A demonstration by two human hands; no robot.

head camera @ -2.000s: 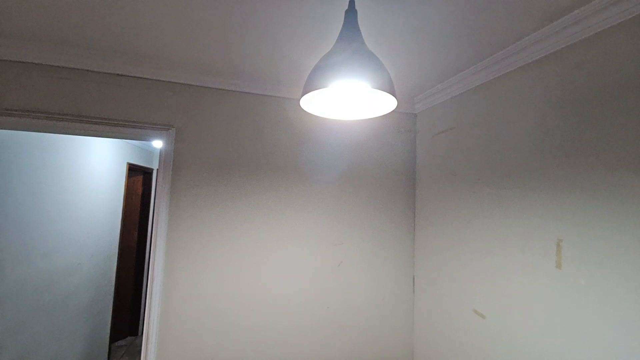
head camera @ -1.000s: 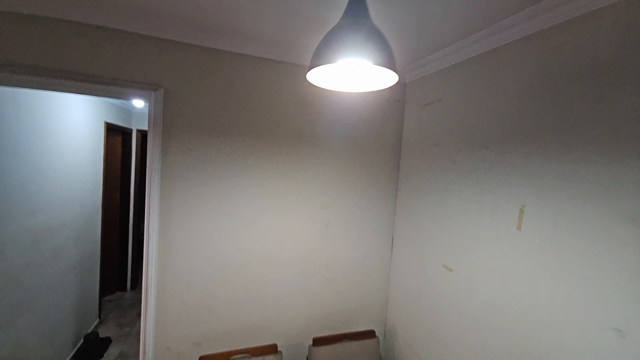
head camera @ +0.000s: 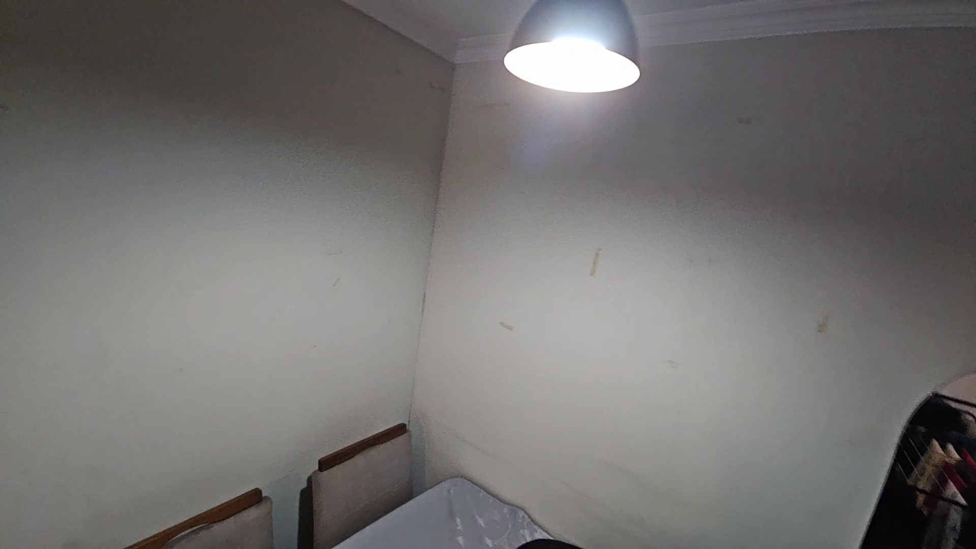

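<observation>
Neither my left hand nor my right hand shows in the head view. A lit pendant lamp (head camera: 573, 53) with a dark shade hangs at the top, right of the corner between two pale walls. At the bottom, a table with a light, shiny cover (head camera: 450, 515) stands in that corner. Part of a dark rounded object (head camera: 547, 544) shows at the lower edge, too little to name.
Two chairs with wood-topped padded backs, one nearer (head camera: 229, 530) and one by the corner (head camera: 362, 488), stand along the left wall. At the lower right, an arched mirror or opening (head camera: 926, 473) shows a dark rack with cloth. The right wall (head camera: 686, 305) bears tape-like marks.
The view has swung right and down. The doorway at the left has left the frame, while the table and the arched shape at the right have come into it.
</observation>
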